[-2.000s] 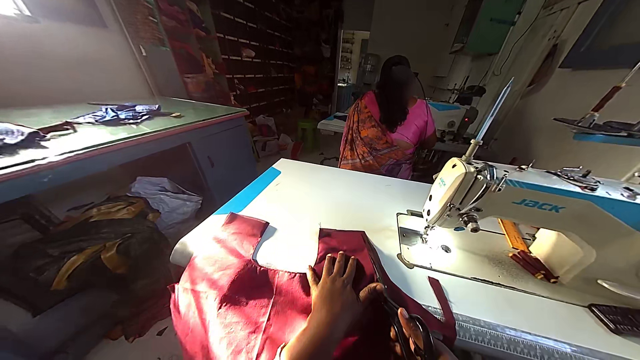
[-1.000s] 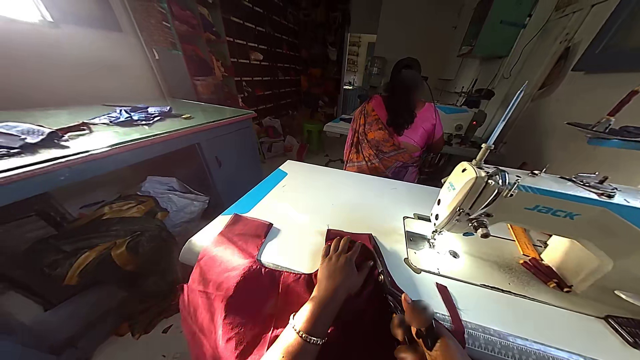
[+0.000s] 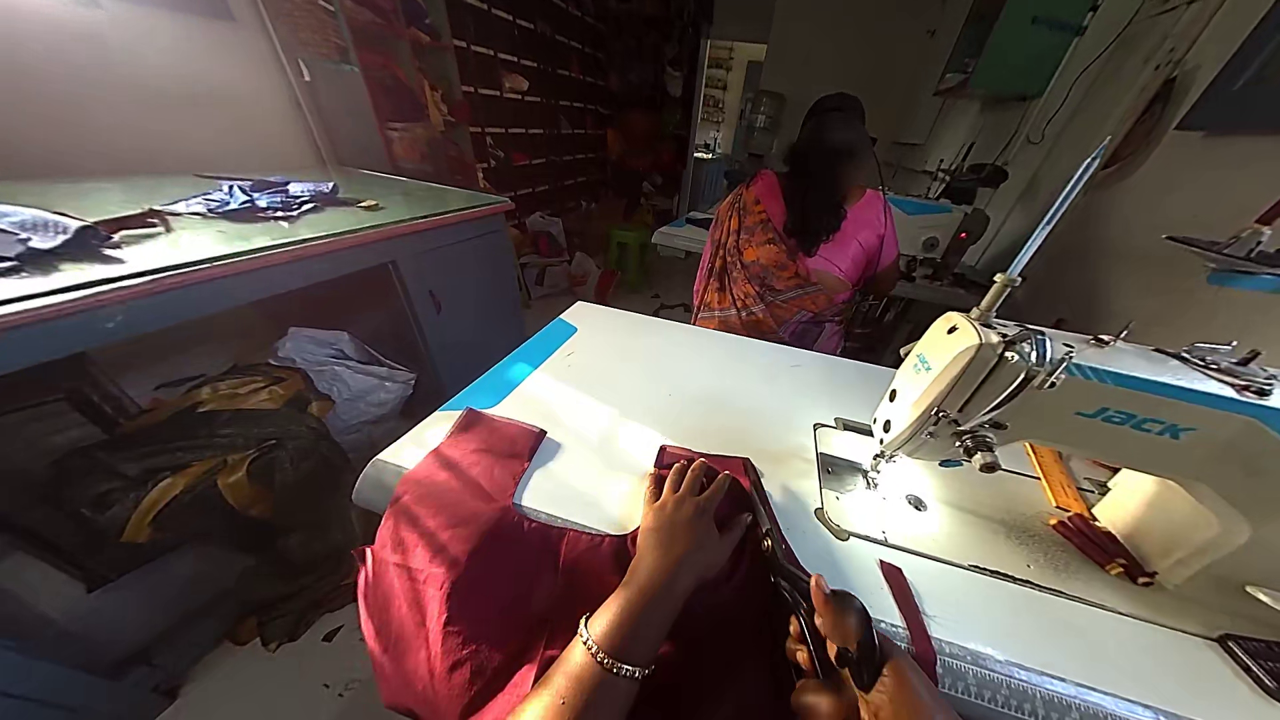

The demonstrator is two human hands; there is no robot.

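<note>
Maroon fabric (image 3: 470, 600), cut with a U-shaped neckline, lies over the near left part of the white sewing table (image 3: 640, 370). My left hand (image 3: 690, 525) presses flat on the cloth's right shoulder part, fingers slightly spread. In my right hand (image 3: 850, 650) are black-handled fabric scissors (image 3: 790, 580), their blades along the right edge of the cloth near my left fingertips. A narrow maroon strip (image 3: 908, 610) rests just right of the scissors, across a transparent ruler (image 3: 1000, 685). Part of my right hand is hidden behind the handles.
A Jack sewing machine (image 3: 1130, 420) stands at the right, its needle area lit. Farther back a person (image 3: 800, 240) sits facing away near another machine. At the left are a green-topped counter (image 3: 420, 205) with cloth pieces and a dark bag (image 3: 220, 490) below.
The scissors have moved up along the fabric's right edge since the oldest frame. My left hand stays on the cloth's shoulder part, its fingers now nearer the upper edge.
</note>
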